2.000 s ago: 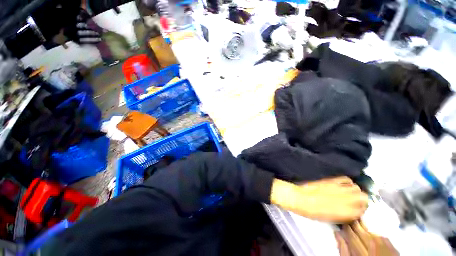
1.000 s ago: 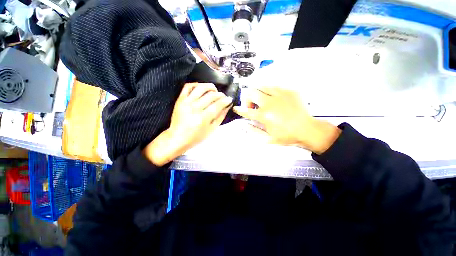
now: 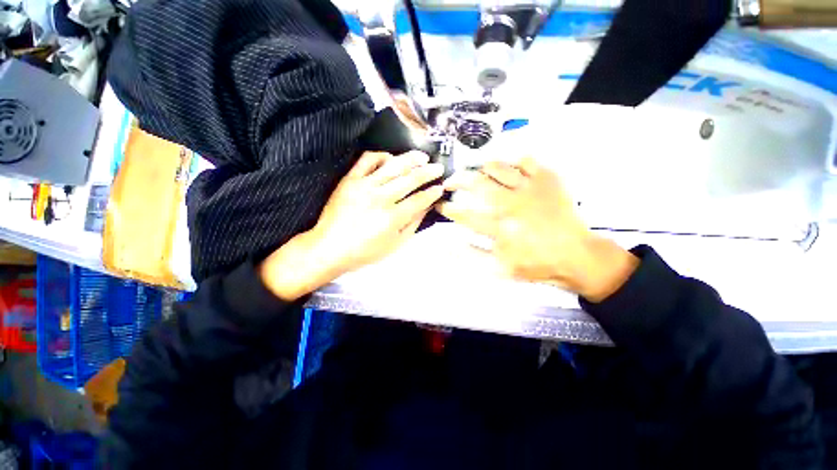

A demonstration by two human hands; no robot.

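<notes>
A black garment with pale pinstripes lies bundled left of the needle area of a white sewing machine. Its dark edge runs to the presser foot. My left hand lies on the garment edge, fingertips just in front of the foot. My right hand is beside it, fingertips close to the left ones at the same dark edge. Both hands hold the edge between them; the exact pinch is hidden by the fingers.
A black fabric strip hangs over the machine. A wooden-handled tool is at the upper right. A tan board lies under the garment. A grey motor housing, small scissors and a blue crate are at left.
The view first swung from the aisle and crates to the machine, then shifted slightly. My hands remain at the needle, with the right fingers now closer to the left. The wooden-handled tool has come into view.
</notes>
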